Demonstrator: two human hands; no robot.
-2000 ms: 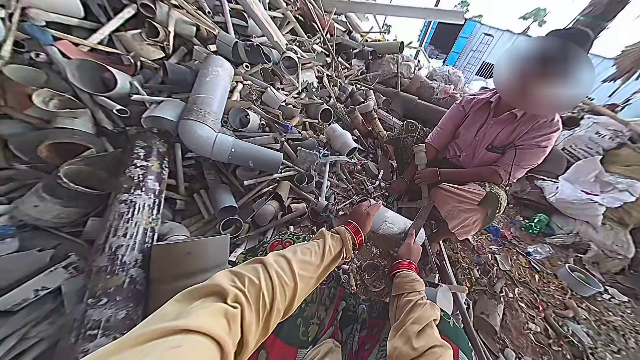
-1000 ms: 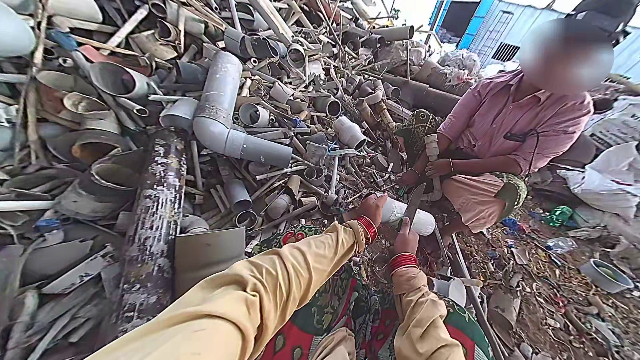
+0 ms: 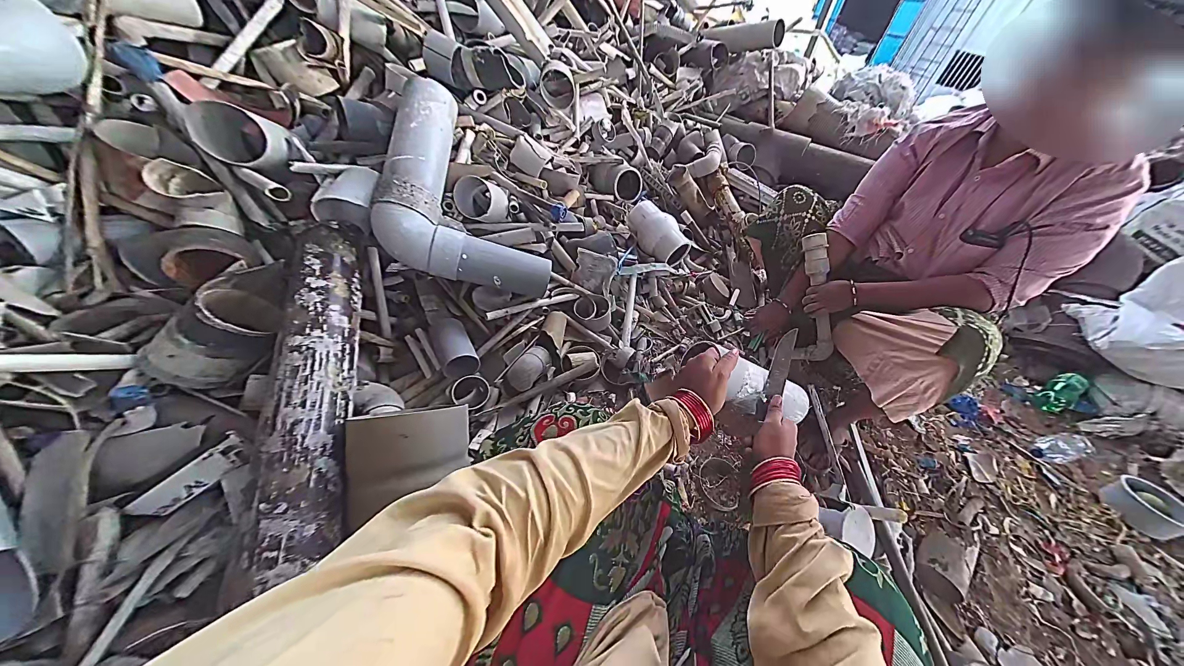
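Observation:
My left hand grips the far-left end of a short, pale plastic pipe piece, which lies tilted in front of me. In my right hand is the handle of a knife; its broad blade points up and away, against or just over the pipe's surface. Whether the edge touches the pipe I cannot tell. Red bangles ring both wrists below tan sleeves. Under my arms spreads a patterned red and green cloth.
A person squats at the right, holding a jointed plastic pipe. Scrap pipes heap up at left and ahead, among them a grey elbow pipe and a stained dark pipe. A round tub stands on littered ground at right.
The pipe piece has turned in my hands since the first frame, and the knife blade has shifted from its right end to over its body. The view has moved somewhat.

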